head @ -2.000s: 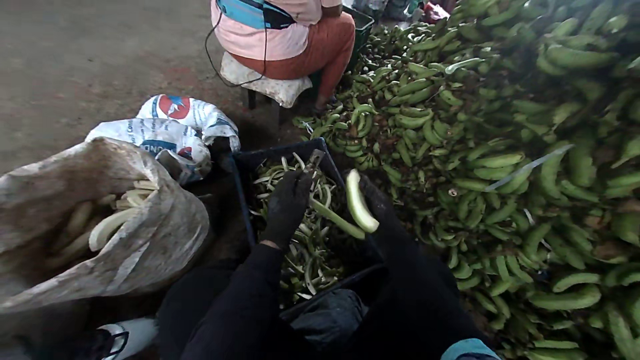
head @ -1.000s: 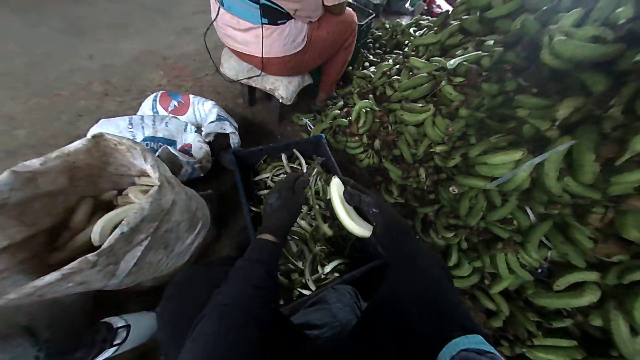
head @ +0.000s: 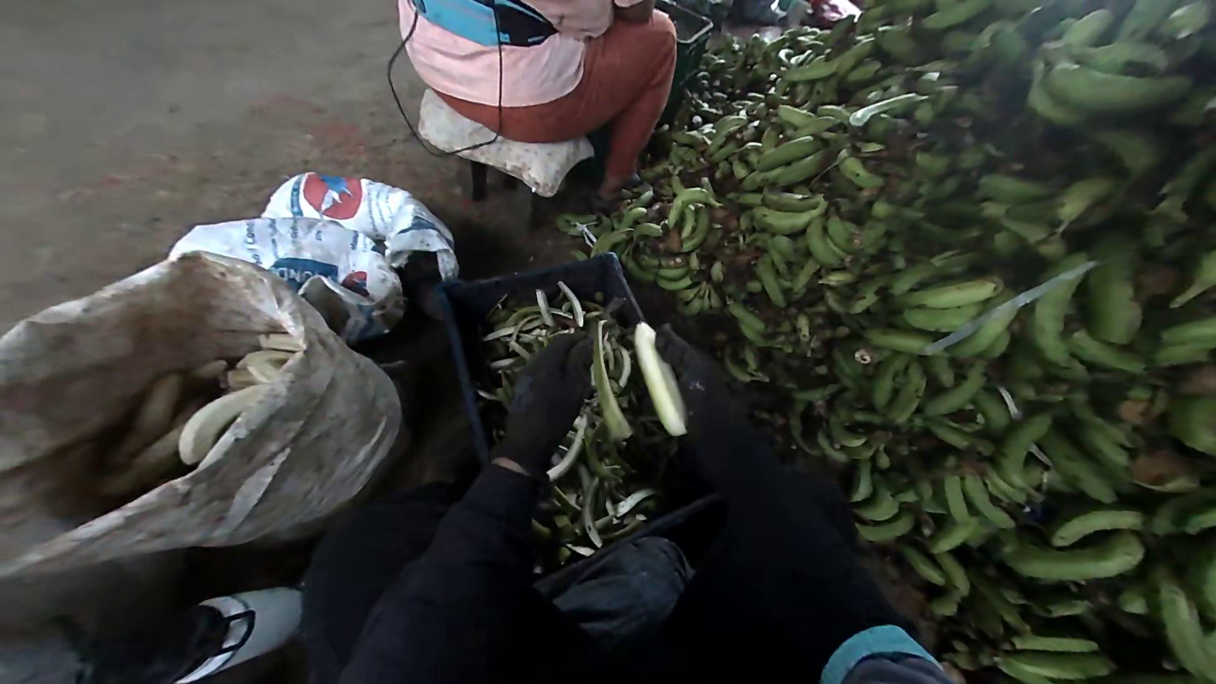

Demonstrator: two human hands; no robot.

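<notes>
My right hand (head: pixel 698 380), in a dark glove, is closed on a pale peeled plantain (head: pixel 660 378) over the right side of a dark plastic crate (head: pixel 461 366). My left hand (head: pixel 546 394), also gloved, is over the crate's left part, its fingers by a strip of green peel (head: pixel 608 385) that hangs between the hands. Whether the left hand holds a tool or the peel cannot be told in the dark. Many green and white peel strips (head: pixel 594 503) fill the crate.
A large heap of green plantains (head: pixel 950 323) spreads along the right. At the left an open woven sack (head: pixel 342 446) holds peeled plantains (head: pixel 223 418), with white printed sacks (head: pixel 332 237) behind it. Another person (head: pixel 532 66) sits ahead on a cushioned stool (head: pixel 513 147).
The peeled plantain in my right hand has turned more upright since a second ago. A strip of green peel now shows between my hands, where none was plain a second ago.
</notes>
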